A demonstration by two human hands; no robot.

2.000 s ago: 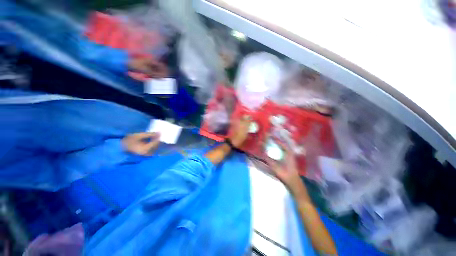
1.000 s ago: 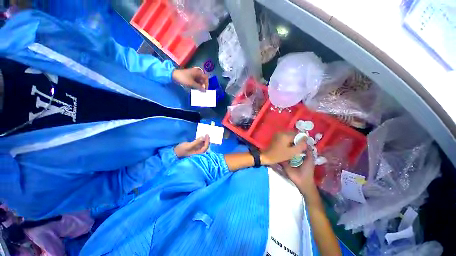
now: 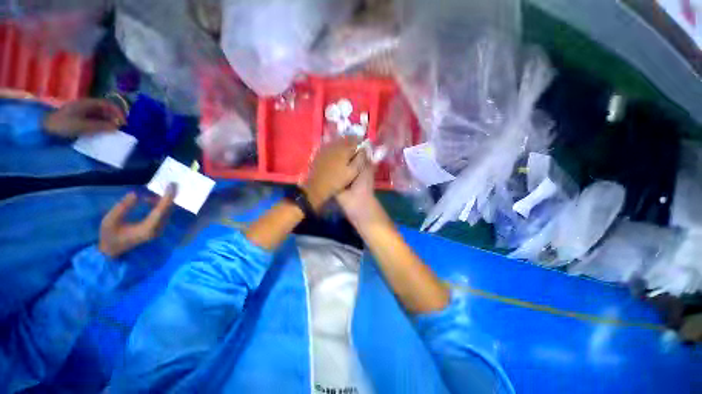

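The red divided tray lies in front of me. Round white caps lie in its middle compartment, and tiny white fittings lie in the compartment left of it. My left hand, with a black wristband, is at the tray's front edge. My right hand is close against it, partly behind it. Something small and white shows at the fingertips. The blurred, overlapping fingers hide which hand holds it. A clear plastic bag lies in the left compartment.
At my left, another person's hands hold a white card and a second white card. A blue bin stands beside them, and another red tray lies far left. Large clear bags with paper labels spread right of the tray.
The view has swung, so the tray sits further left and level. My hands have come closer together at its front edge. The other person's cards are tilted differently.
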